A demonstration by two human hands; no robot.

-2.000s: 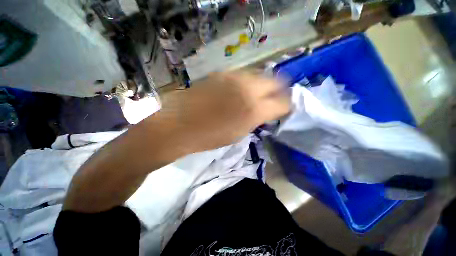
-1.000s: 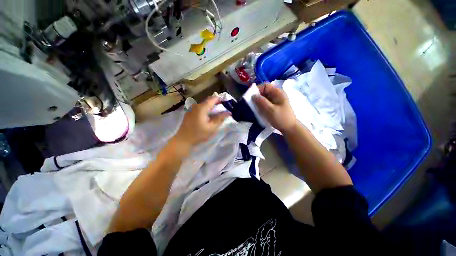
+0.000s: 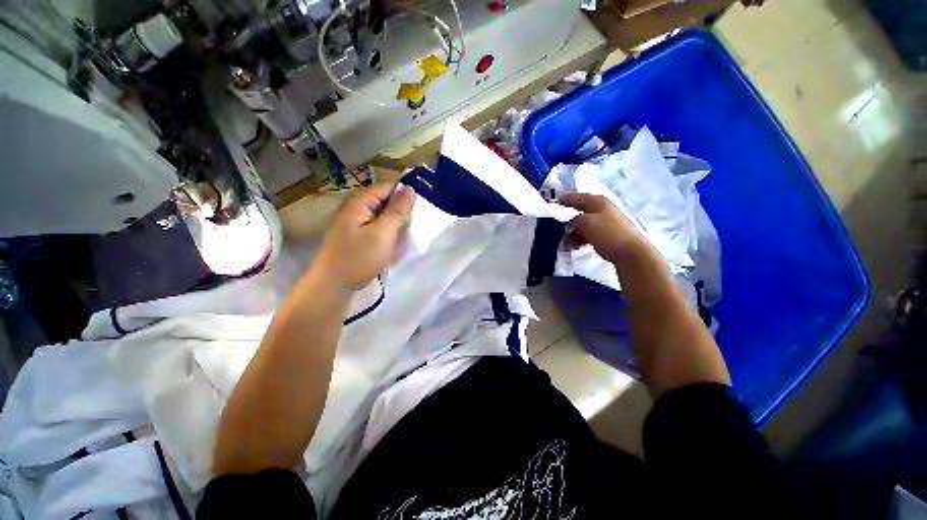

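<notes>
My left hand (image 3: 368,236) grips the edge of a white garment with a navy band (image 3: 462,191). My right hand (image 3: 600,232) grips the other end of the band. The band is stretched between both hands, with a white end strip (image 3: 470,150) standing up beyond it. A second navy strip (image 3: 546,251) hangs by my right fingers. The white garment body (image 3: 437,274) drapes from my hands to my lap and joins the garment pile (image 3: 173,386) at left.
The sewing machine head (image 3: 71,168) is at upper left, with its lit needle area (image 3: 232,236) below. A control panel (image 3: 488,51) with a red button is at top. A blue bin (image 3: 793,223) holding white pieces (image 3: 640,193) stands at right on the pale floor.
My right hand came back from over the bin and took hold of the garment. Since then my hands have moved apart, spreading the navy band and its white strip between them.
</notes>
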